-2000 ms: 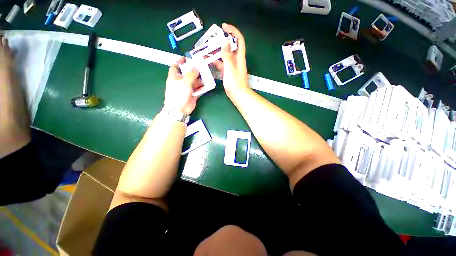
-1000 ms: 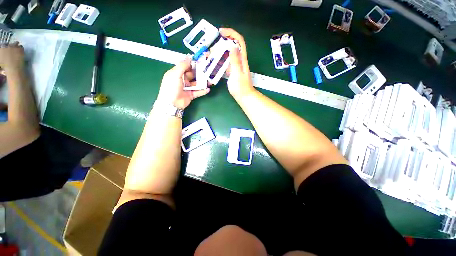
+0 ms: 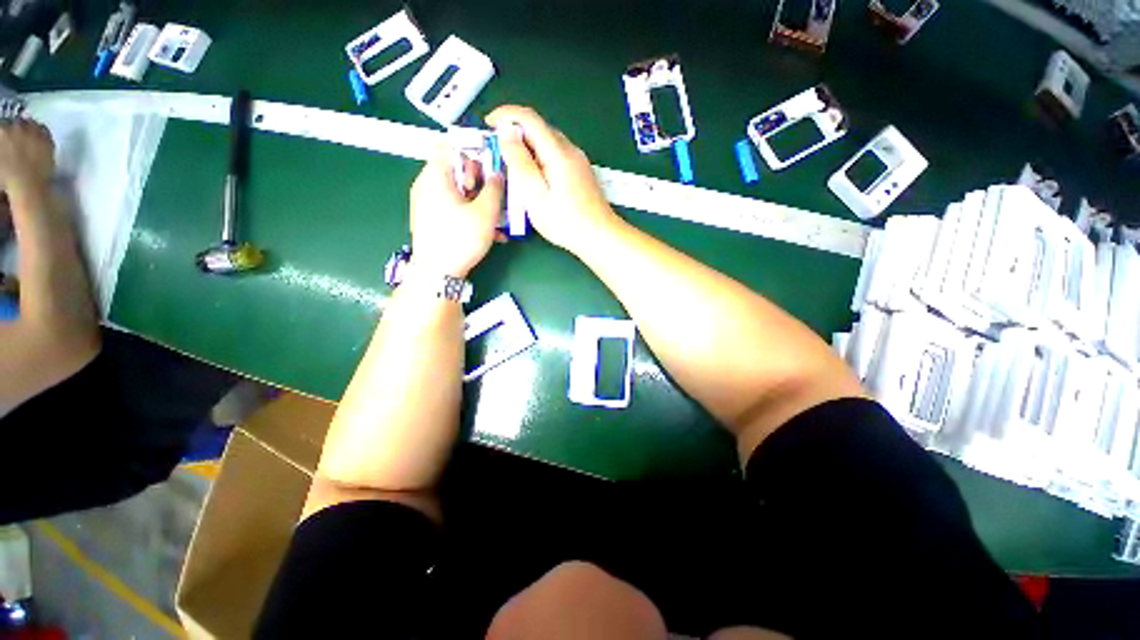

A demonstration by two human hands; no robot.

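Note:
My left hand and my right hand meet above the white edge strip. Both are shut on a white device half-assembly, seen edge-on, with a blue piece at its top. The fingers hide most of it, so I cannot tell whether a cover is on it. One front cover lies tilted on the green bench beside my left forearm, partly hidden. Another front cover lies flat to its right.
A mallet lies at the left. White covers are piled at the right. Half-assemblies and closed units lie on the conveyor beyond the edge strip. Another person's arm is at far left; an open carton stands below.
My hands have closed together around the half-assembly, which has turned edge-on. The units on the conveyor have shifted left. A white unit formerly beside my hands now lies farther left on the belt.

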